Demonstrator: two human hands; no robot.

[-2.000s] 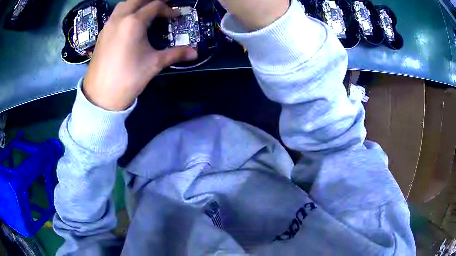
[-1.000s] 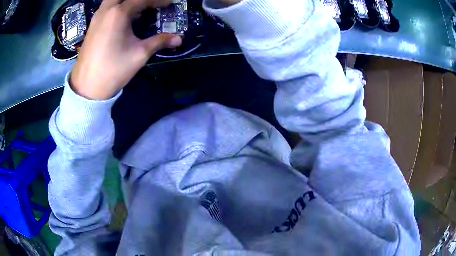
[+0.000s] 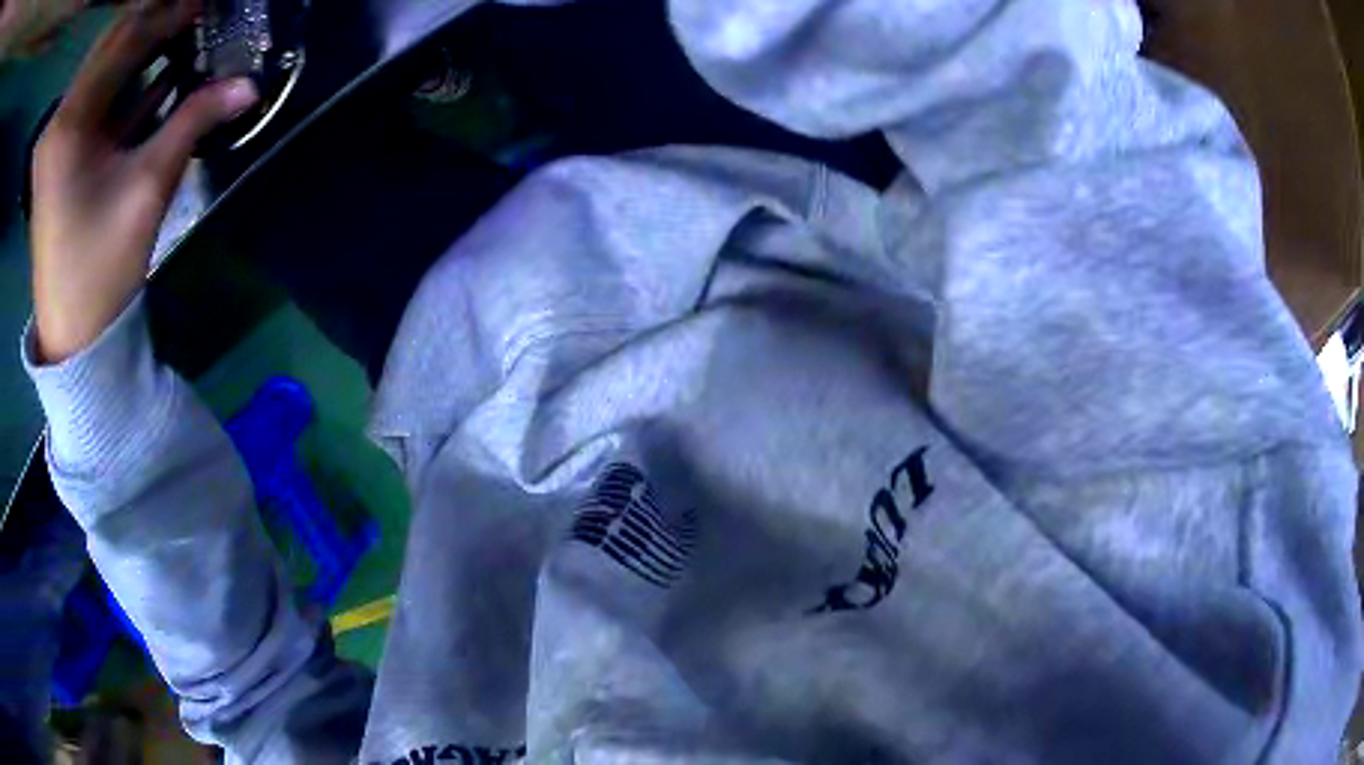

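My left hand (image 3: 105,202) is at the upper left, with thumb and fingers around the edges of a black housing (image 3: 284,75). A silvery circuit board (image 3: 234,42) lies inside the housing, with my thumb tip at its lower edge. The top of the unit is cut off by the picture's edge. My right hand is out of the picture above; only its grey sleeve shows.
The green bench top's edge runs diagonally across the upper left. A blue plastic stool (image 3: 292,471) stands below it on a green floor with a yellow line (image 3: 364,614). Brown cardboard (image 3: 1298,150) is at the right. A blurred skin-toned shape is at the top left corner.
The view has turned and tilted, so the bench, my left hand and the unit appear farther left and slanted. The other units at left and right have left the view. My left hand keeps its grip.
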